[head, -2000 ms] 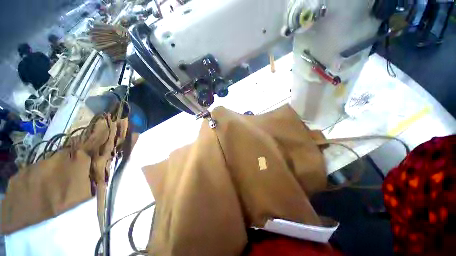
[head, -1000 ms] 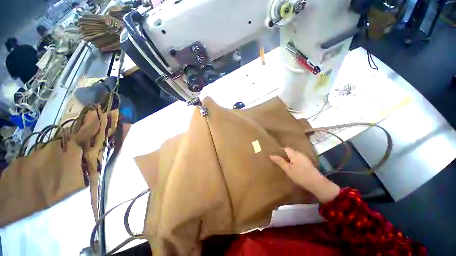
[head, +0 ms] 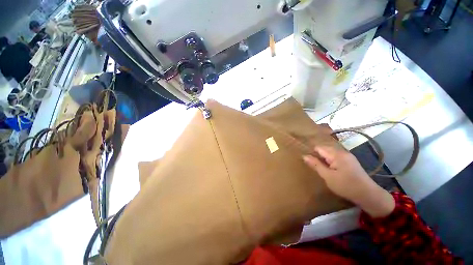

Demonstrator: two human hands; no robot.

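A brown bag panel (head: 186, 191) lies under the presser foot (head: 206, 113) and spreads down to the red garment at the bottom edge. A thin dark seam runs from the foot down the panel. A pale yellow sticker (head: 272, 145) is on the panel right of the seam. My right hand (head: 342, 171) is on the panel's right part, with thumb and fingers pinching a low fold. A brown handle (head: 409, 150) loops out beyond that hand. My left hand is out of the picture.
The white sewing machine (head: 218, 26) stands behind the panel, with a red-handled tool (head: 327, 58) on its pillar. A marked paper sheet (head: 394, 88) lies at the right. Brown handled panels (head: 44, 176) hang at the left beside a metal rail (head: 103, 191).
My right hand came into view from the right and stays on the panel. The panel's folds have flattened and its lower left part has spread leftward. The camera view has shifted.
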